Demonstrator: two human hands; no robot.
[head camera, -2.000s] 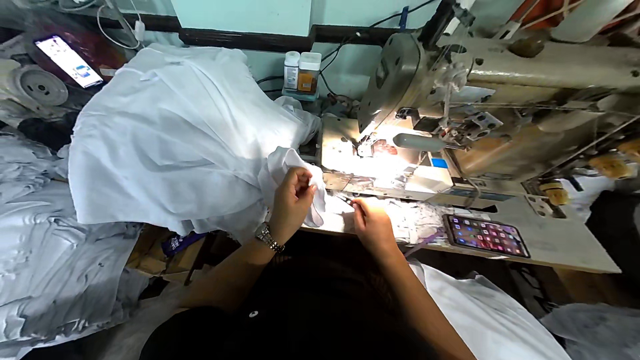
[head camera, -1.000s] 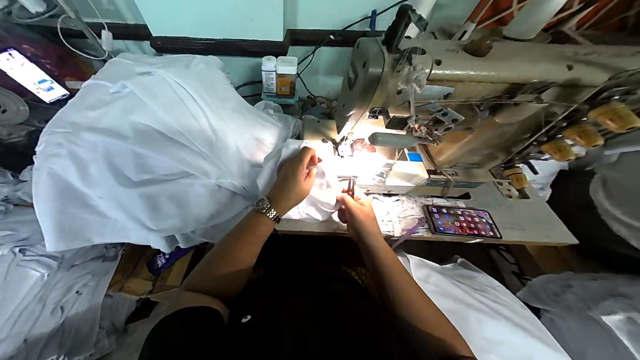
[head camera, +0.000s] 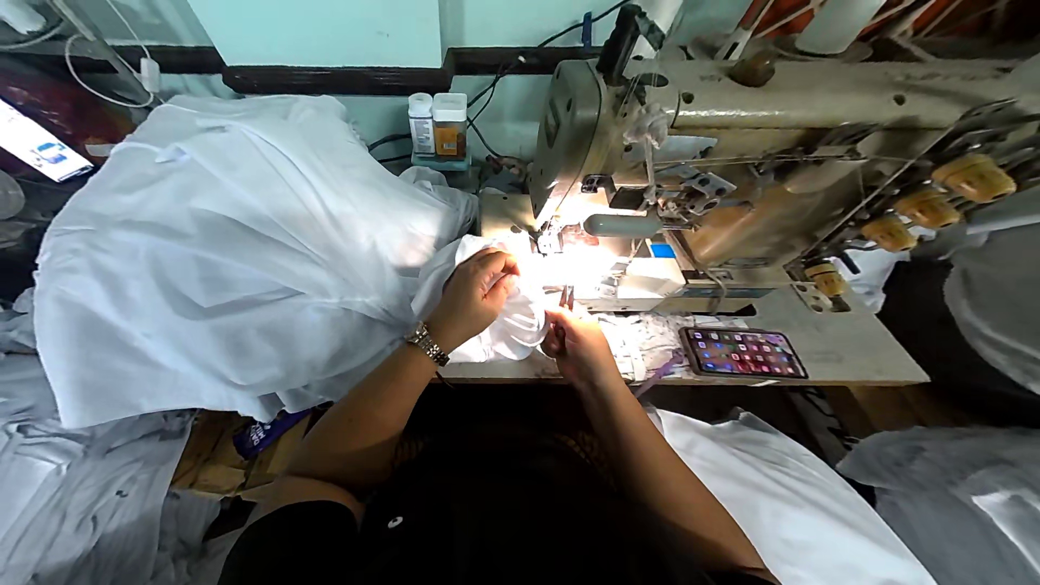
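Observation:
White fabric (head camera: 244, 260) is heaped to the left of an industrial sewing machine (head camera: 780, 106), and its gathered edge reaches the lit needle area. My left hand (head camera: 479, 292), with a metal watch at the wrist, pinches that edge just left of the presser foot. Close in front of the machine bed, my right hand (head camera: 573, 337) is closed around a small dark metal tool (head camera: 566, 297), perhaps thread snips, its tip pointing at the machine. Glare hides detail around the needle.
A phone with a lit screen (head camera: 743, 353) lies on the table right of my right hand. Two small bottles (head camera: 439, 126) stand behind the fabric. Another lit phone (head camera: 41, 142) is at the far left. More white cloth (head camera: 796, 496) hangs below the table edge.
My right hand has turned so that the tool points toward the machine, where two seconds ago it pointed left. My left hand still pinches the fabric. The view has shifted a little.

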